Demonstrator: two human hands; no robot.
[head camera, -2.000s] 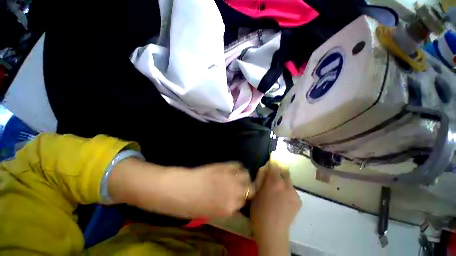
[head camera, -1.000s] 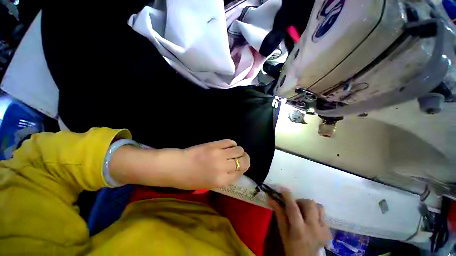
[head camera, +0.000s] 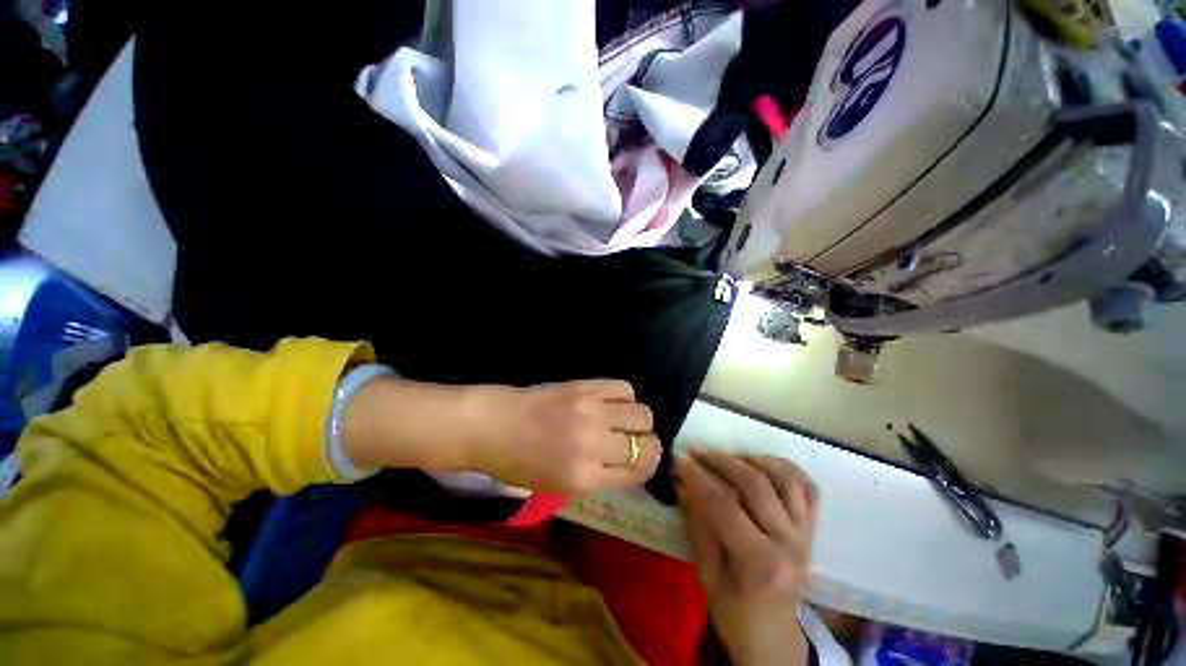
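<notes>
A large black cloth (head camera: 390, 273) spreads from the left to the machine's lit needle area, with its right edge under the presser foot (head camera: 728, 288). White fabric (head camera: 520, 117) lies bunched on it at the top. My left hand (head camera: 592, 436), with a ring, is closed on the black cloth near the table's front edge. My right hand (head camera: 748, 514) is just right of it, slightly blurred, with its fingertips at the cloth's lower corner; whether they pinch it is hidden. The thread snips (head camera: 956, 484) lie on the machine bed to the right.
The cream sewing machine head (head camera: 897, 156) stands at upper right. A pink strip (head camera: 537, 507) hangs at the front edge beside a printed measuring scale (head camera: 624, 518). A blue crate (head camera: 65, 325) is at far left. Small metal tools lie at the table's right end.
The snips have gone from my right hand to the machine bed. My right hand has moved left and up to the cloth's corner. My left hand stays closed on the cloth.
</notes>
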